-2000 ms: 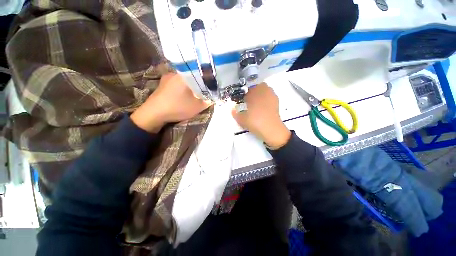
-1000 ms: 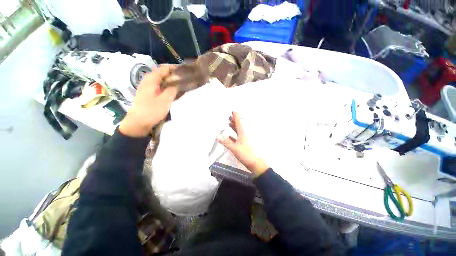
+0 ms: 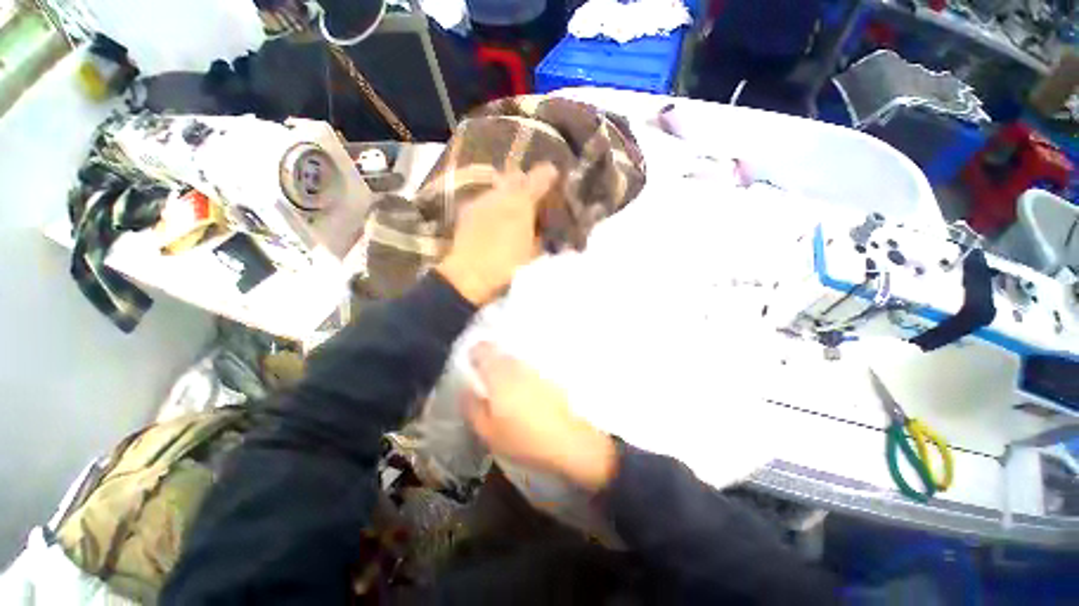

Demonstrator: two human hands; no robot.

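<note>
The brown plaid jacket shell (image 3: 509, 148) lies heaped at the table's left part. Its white lining (image 3: 627, 331) spreads toward me and to the right, overexposed against the white table. My left hand (image 3: 503, 231) is blurred on the plaid cloth where it meets the lining; whether its fingers grip cloth is unclear. My right hand (image 3: 527, 414) is at the near edge of the white lining, fingers bent against it, thumb side up; its grip is blurred. The sewing machine (image 3: 887, 278) stands to the right, away from both hands.
Scissors (image 3: 909, 444) with green and yellow handles lie right of the needle area. A second machine (image 3: 290, 178) stands at left with a dark checked cloth (image 3: 107, 237) beside it. A blue crate (image 3: 609, 62) is behind the table. Olive cloth (image 3: 142, 509) lies at lower left.
Both hands left the needle area, and the view swung left. In the last second my left hand moved right across the plaid, my right hand came nearer me, and the lining spread right.
</note>
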